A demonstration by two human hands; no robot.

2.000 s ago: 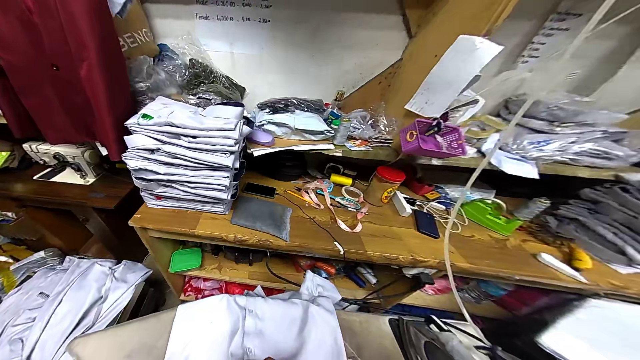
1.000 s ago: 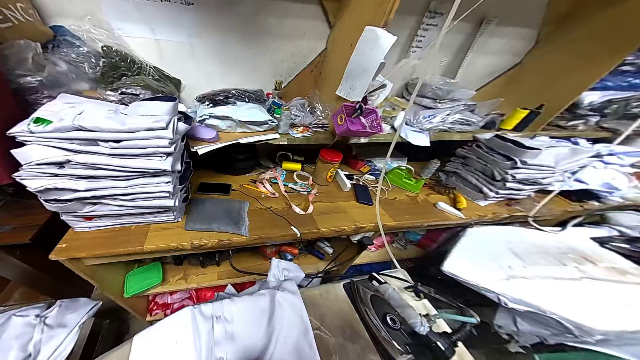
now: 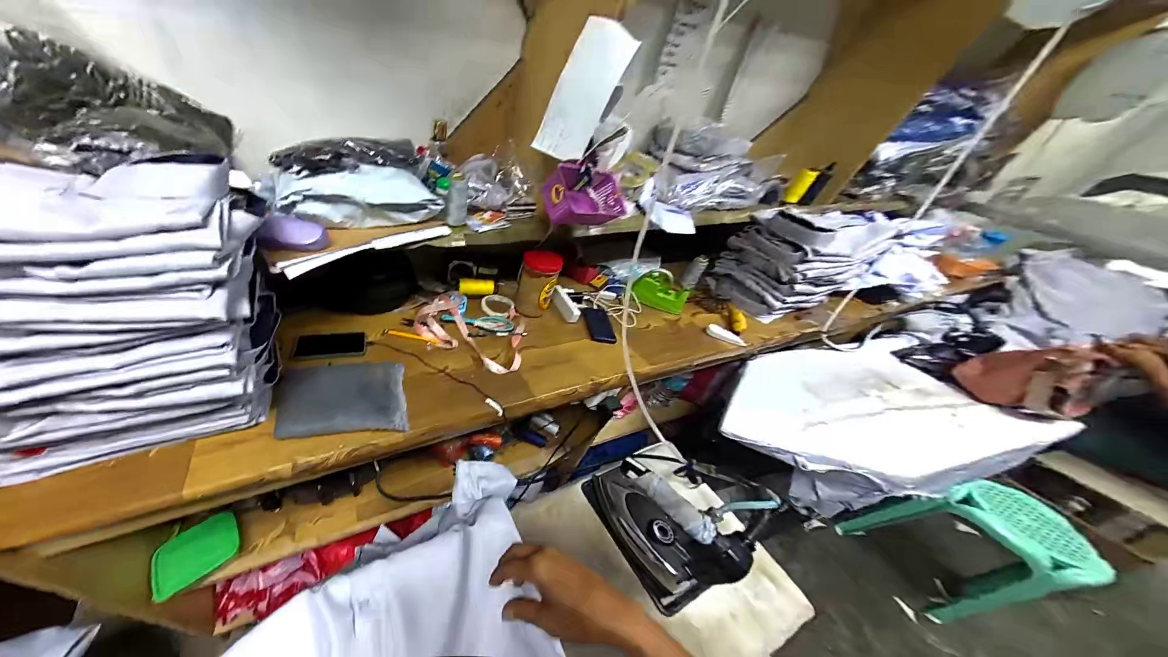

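Note:
A white garment (image 3: 411, 584) lies at the bottom centre, its collar end towards the shelf. My right hand (image 3: 566, 593) touches its right edge with thumb and fingers curved; whether cloth is pinched between them I cannot tell. My left hand is out of view. To the right of my right hand a black steam iron (image 3: 662, 538) rests on a pale board (image 3: 776, 611), with a white hose (image 3: 636, 365) running upward. A tall stack of folded white garments (image 3: 119, 310) stands on the wooden table (image 3: 228, 465) at the left.
The table also bears a grey cloth pouch (image 3: 340, 400), a phone (image 3: 329, 345), a pink tape measure (image 3: 493, 356), a red-lidded jar (image 3: 538, 281) and dark folded garments (image 3: 776, 265). At right are a white-covered pressing surface (image 3: 876, 411), a green plastic stool (image 3: 1031, 529) and another person's hand (image 3: 1141, 356).
The view has swung to the right. My right hand has come into view at the white garment, and another person's hand now shows at the far right.

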